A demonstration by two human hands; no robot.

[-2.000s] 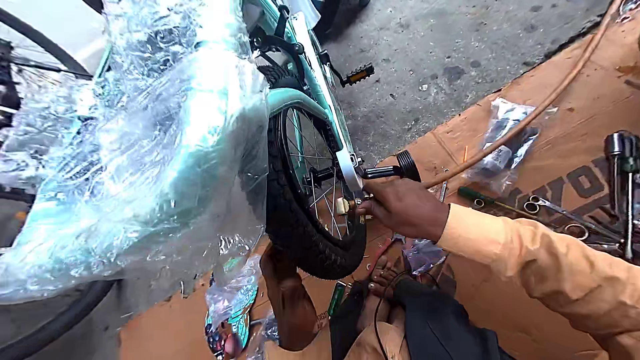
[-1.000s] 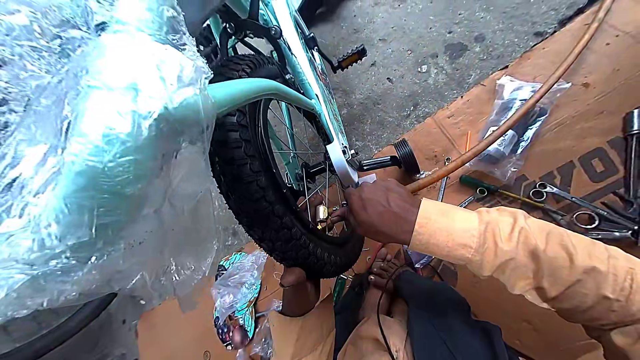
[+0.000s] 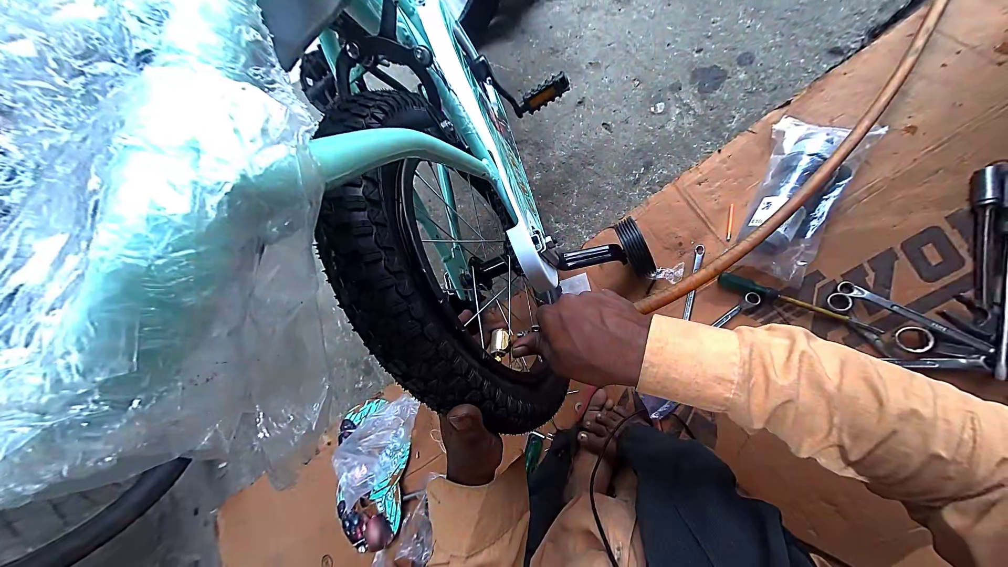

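Observation:
My right hand (image 3: 598,339) is closed round the end of an orange-brown hose (image 3: 728,256), at the lower inside of a bicycle wheel. A brass-coloured fitting (image 3: 500,343) sits by its thumb and fingertip, against the rim among the spokes. How the fitting joins the hose is hidden by the hand. My left hand (image 3: 470,441) grips the knobbly black tyre (image 3: 374,276) from below, thumb on the tread; its fingers are mostly hidden behind the wheel. The wheel stands in a mint-green bicycle fork (image 3: 386,150), beside a white and silver chain guard (image 3: 531,256).
Clear plastic wrap (image 3: 157,236) covers the frame at left. Pedals stick out, one (image 3: 545,94) over concrete. On the cardboard (image 3: 929,142) lie a bagged part (image 3: 803,189), a green-handled screwdriver (image 3: 748,285), several spanners (image 3: 913,315) and a patterned sandal (image 3: 370,472). Bare feet (image 3: 602,421) are below.
The wheel shows more of its tread, and the plastic wrap covers less of it. My right hand remains at the brass fitting and my left hand at the tyre. The view has shifted.

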